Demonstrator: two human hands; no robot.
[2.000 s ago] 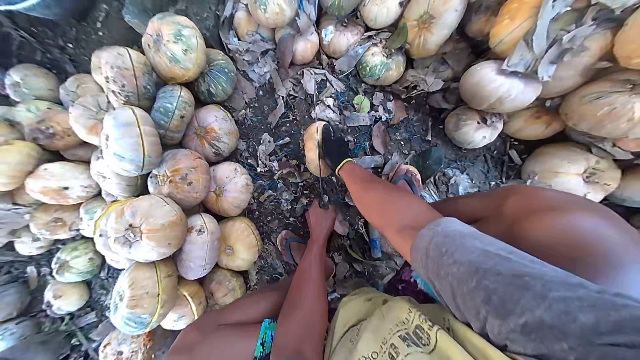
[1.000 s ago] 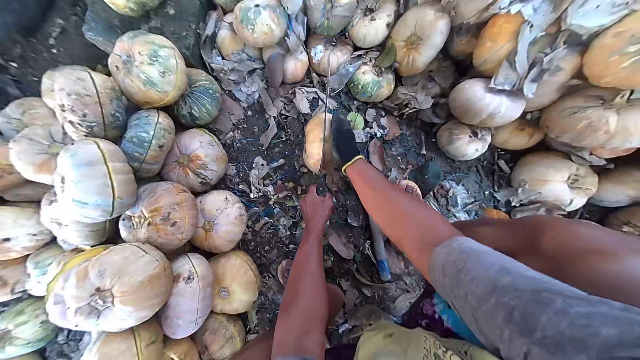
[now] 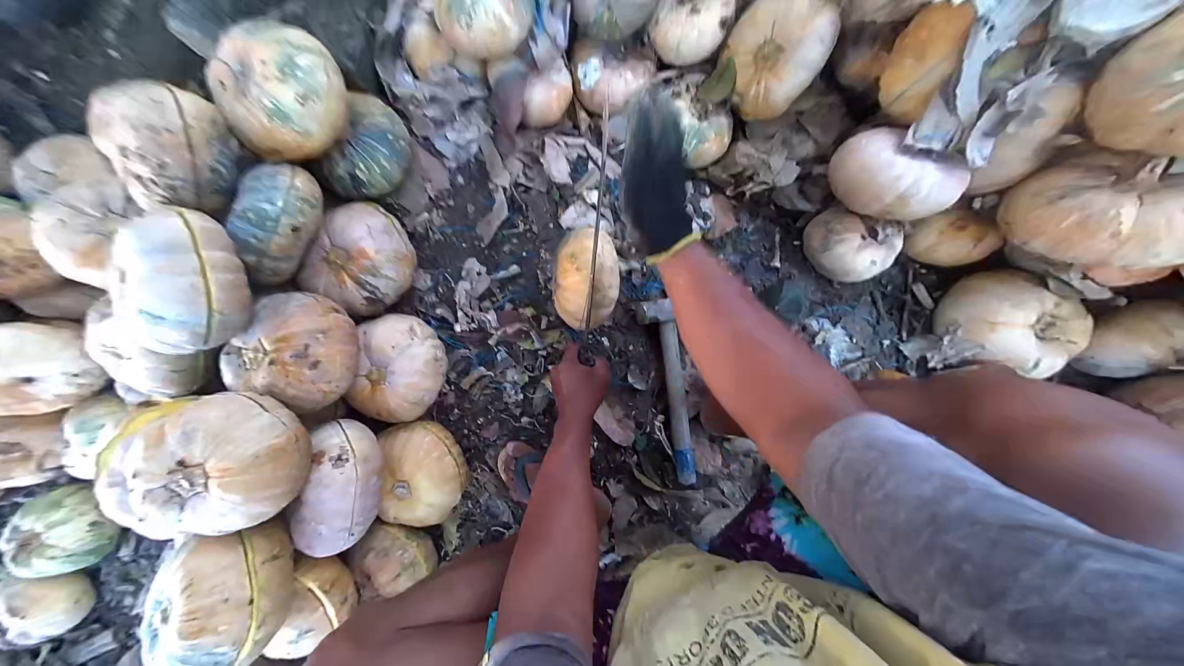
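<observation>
A small pale orange squash (image 3: 601, 277) lies on the littered ground at the centre. Across its top runs the long thin blade of a large knife (image 3: 602, 166), pointing away from me. My left hand (image 3: 580, 377) is closed on the knife's handle, just below the squash; the fingers hide most of the handle. My right hand (image 3: 657, 171), in a dark glove with a yellow cuff, is blurred and raised to the right of the blade, apart from the squash. Whether its fingers are spread is not clear. A hammer (image 3: 677, 398) with a worn handle lies below my right forearm.
Many squashes (image 3: 291, 351) are heaped at the left, several with dark or yellow lines around them. More squashes (image 3: 1013, 324) lie at the right and along the top, among dry leaves and torn paper (image 3: 1004, 83). A yellow printed cloth (image 3: 703, 610) covers my lap.
My right hand was beside the squash and has moved off it, away from me. My left hand stays at the knife's handle. The hammer's head now shows from under my right arm.
</observation>
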